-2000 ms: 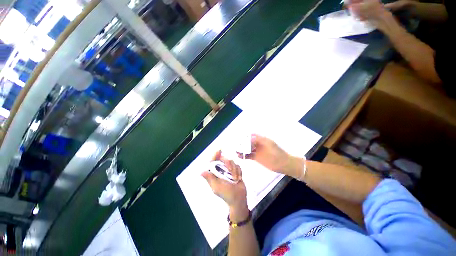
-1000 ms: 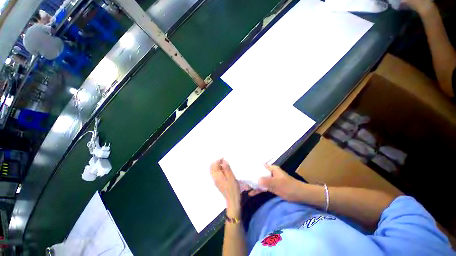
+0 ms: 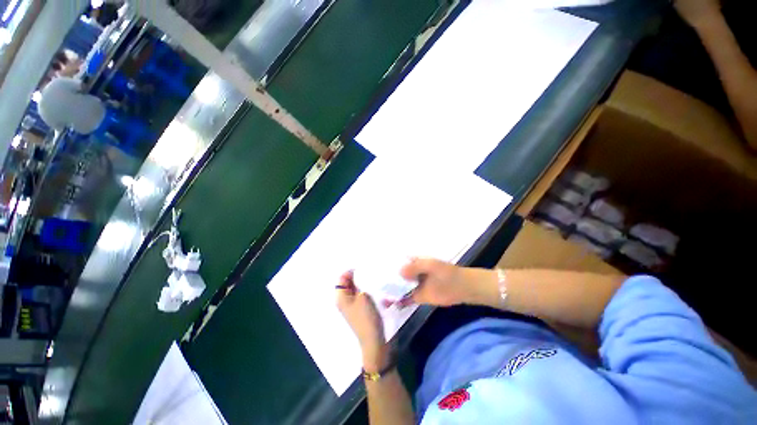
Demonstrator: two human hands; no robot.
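Observation:
My left hand [image 3: 363,315] is over the white paper liner [image 3: 332,241], fingers bent and pointing away from me. My right hand [image 3: 436,282] is close beside it, fingers closed on a small whitish-grey bundle [image 3: 393,290], which looks like a bagged unit. The bundle lies between the two hands; its white blends into the paper and its edges are blurred. A small dark mark shows at my left fingertips. Whether my left hand also grips the bundle cannot be seen clearly.
White units with cords [image 3: 181,278] lie on the green belt at left. An open carton [image 3: 564,158] with several bagged units [image 3: 606,216] stands at right. Another paper sheet [image 3: 485,83] lies farther along. Another person's arm [image 3: 730,66] is at upper right. A metal post meets the belt rail.
The hands were farther apart two seconds ago, the left around a white unit with a dark part. They came together near the paper's front edge and now sit slightly farther over the paper. The view has shifted.

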